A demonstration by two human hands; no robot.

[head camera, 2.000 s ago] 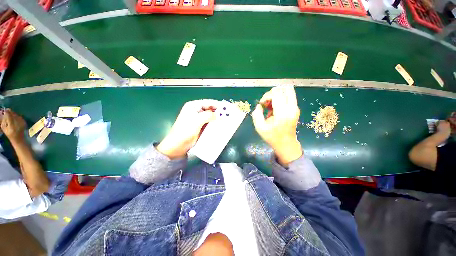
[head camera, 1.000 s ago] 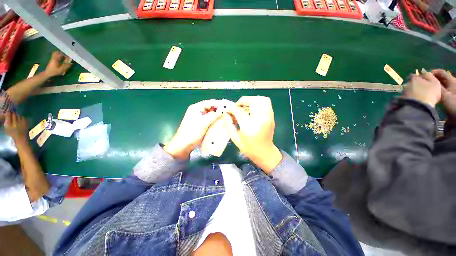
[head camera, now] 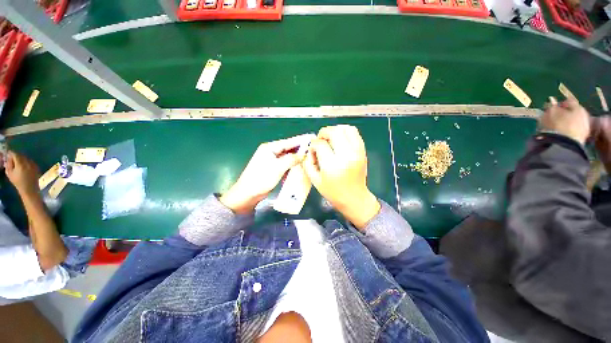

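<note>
A flat oblong white housing (head camera: 293, 192) is held in front of my chest, tilted, its lower end pointing down towards me. My left hand (head camera: 262, 171) grips its upper left edge. My right hand (head camera: 338, 169) is closed at its upper right, fingertips on the upper end. The fingers hide that end, so I cannot tell whether a small fitting is between them. The near pile of tan fittings is hidden behind my hands.
A neighbour's tan pile (head camera: 435, 161) lies right of the white line. A clear plastic bag (head camera: 124, 192) and set-aside housings (head camera: 90, 155) lie left. Beyond the pale rail (head camera: 268, 112), housings (head camera: 208, 75) lie on the belt. A grey post (head camera: 90, 61) crosses upper left. Neighbours' arms (head camera: 546, 167) show both sides.
Since the first frame my right hand has come left onto the housing's upper end. The belt housings have shifted left. The right neighbour has leaned in towards the belt.
</note>
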